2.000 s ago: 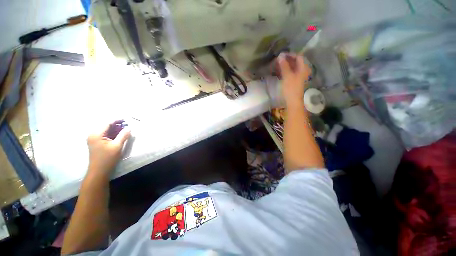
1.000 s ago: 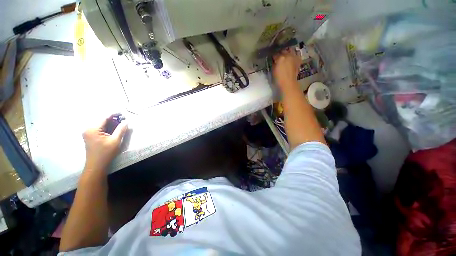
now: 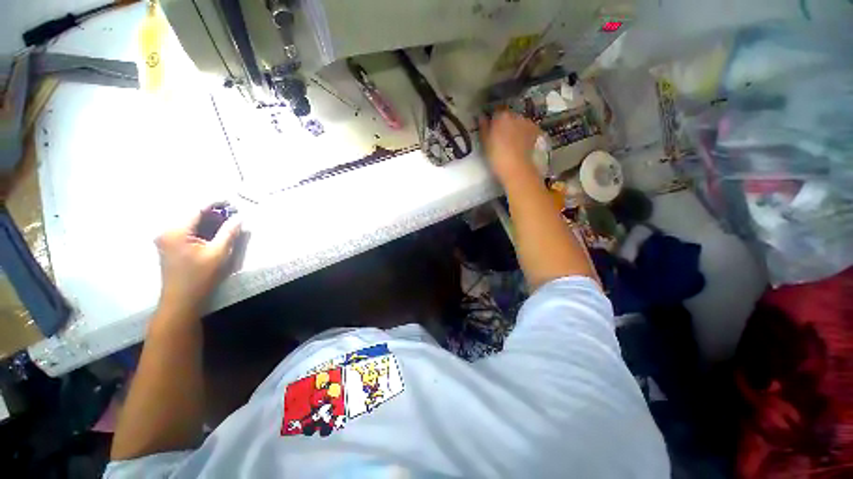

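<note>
My left hand (image 3: 198,251) rests near the table's front edge at the left, its thumb and fingers around a tiny dark item (image 3: 213,221), probably a bobbin or bobbin case. My right hand (image 3: 510,138) is at the right end of the machine bed, near the machine's base; its fingers are blurred, and I cannot tell if they hold anything. The cream sewing machine (image 3: 402,28) stands across the top. Its needle and presser foot (image 3: 292,95) are under bright light at the left end of the head.
Black scissors (image 3: 443,136) and a pink-handled tool (image 3: 382,105) lie on the machine bed. A white thread cone (image 3: 600,176) stands right of my right forearm. Grey strips (image 3: 84,67) and a screwdriver (image 3: 51,30) lie at the left. Plastic bags (image 3: 795,159) hang at the right.
My right hand has moved left and down from the machine's right end towards the bed's front. My left hand stays almost in place with the tiny item. The view has shifted slightly.
</note>
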